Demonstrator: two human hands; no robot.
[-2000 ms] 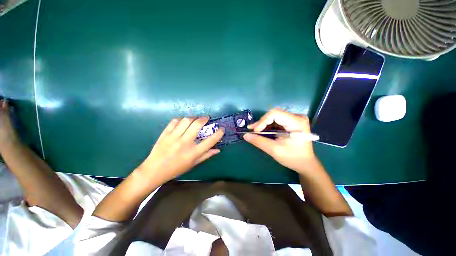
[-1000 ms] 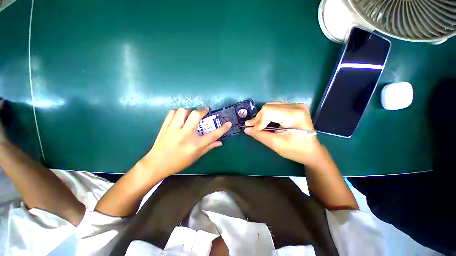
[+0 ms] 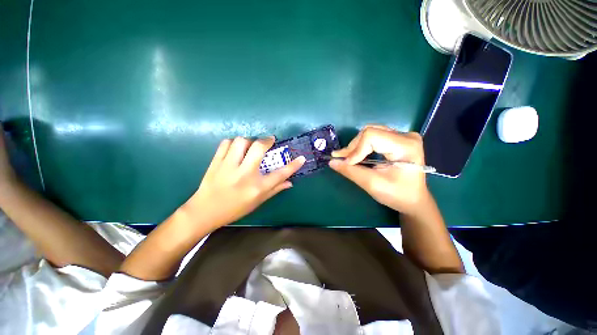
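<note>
A small dark phone unit [image 3: 307,150] lies on the green tabletop in front of me, tilted up to the right. A round pale disc [image 3: 320,144] shows near its right end and a white label [image 3: 275,159] near its left end. My left hand [image 3: 239,178] holds the unit's left end, fingers above and thumb across it. My right hand [image 3: 387,167] holds thin silver tweezers [image 3: 399,163] at the unit's lower right part. The tweezers' tip is partly hidden by my fingers, so I cannot tell what it touches.
A black smartphone [image 3: 465,108] lies right of my right hand, with a small white rounded block [image 3: 517,124] beside it. A white fan [image 3: 450,25] stands at the upper right. A neighbour's arm [image 3: 49,226] is at the left, and something dark fills the right edge.
My right hand has shifted slightly right and up, with the tweezers still in it. The left hand keeps its hold on the unit. The whole view has shifted a little.
</note>
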